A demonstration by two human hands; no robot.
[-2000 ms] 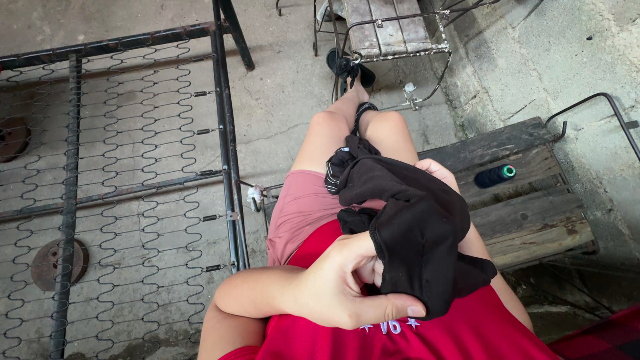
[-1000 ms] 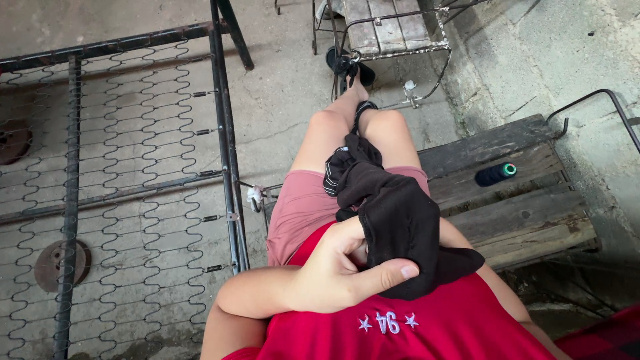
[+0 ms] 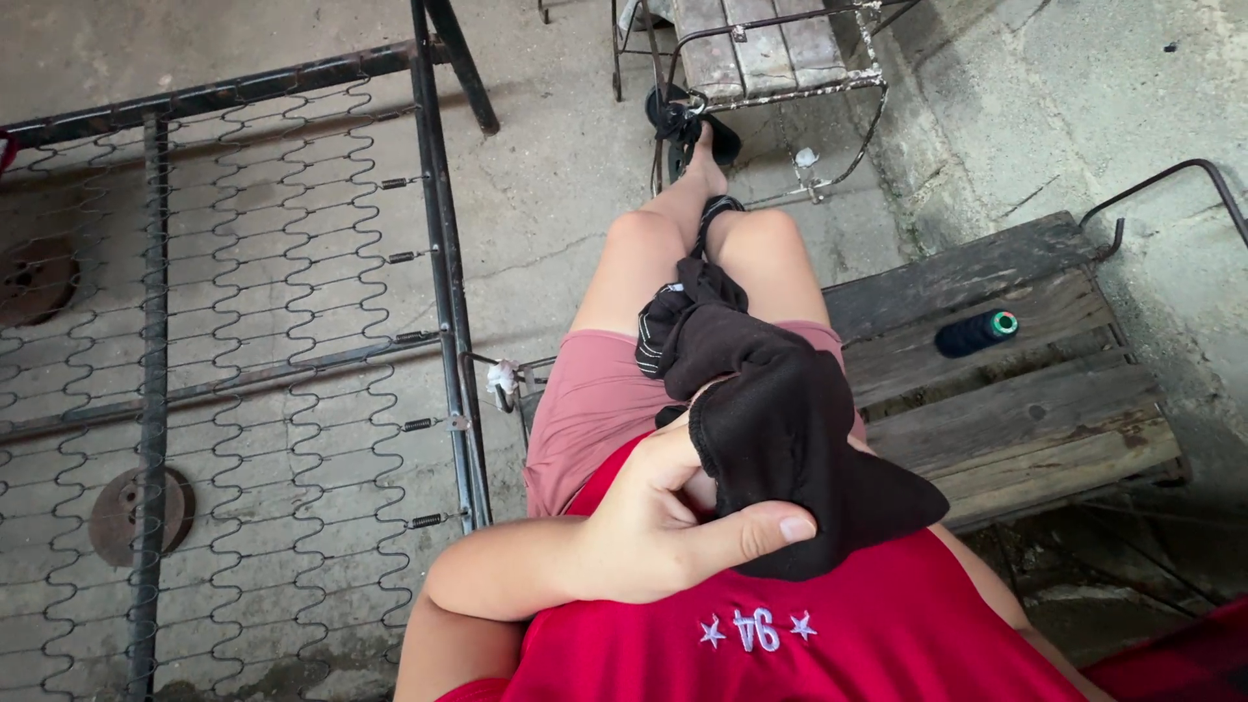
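Note:
My left hand (image 3: 682,531) grips the edge of a black cloth (image 3: 780,439), its thumb lying on top of the fabric and its fingers partly under it. The cloth is bunched over my lap, and a twisted part with pale stitched lines trails between my thighs. My right hand is hidden behind the cloth; only a little skin shows at the fabric's edge, and whether its fingers are closed cannot be seen. A spool of dark thread (image 3: 976,333) lies on its side on the wooden bench to the right.
A slatted wooden bench (image 3: 1033,409) runs beside me on the right, by a concrete wall. At left stands a black metal frame (image 3: 444,244) with wire springs. Rusty discs (image 3: 141,517) lie beneath it. Ahead is a metal-framed seat with wooden slats (image 3: 765,58).
The right hand's fingers, visible beyond the cloth two seconds ago, are now hidden. The cloth has shifted lower over the lap, uncovering more of the shorts. My left hand keeps its hold.

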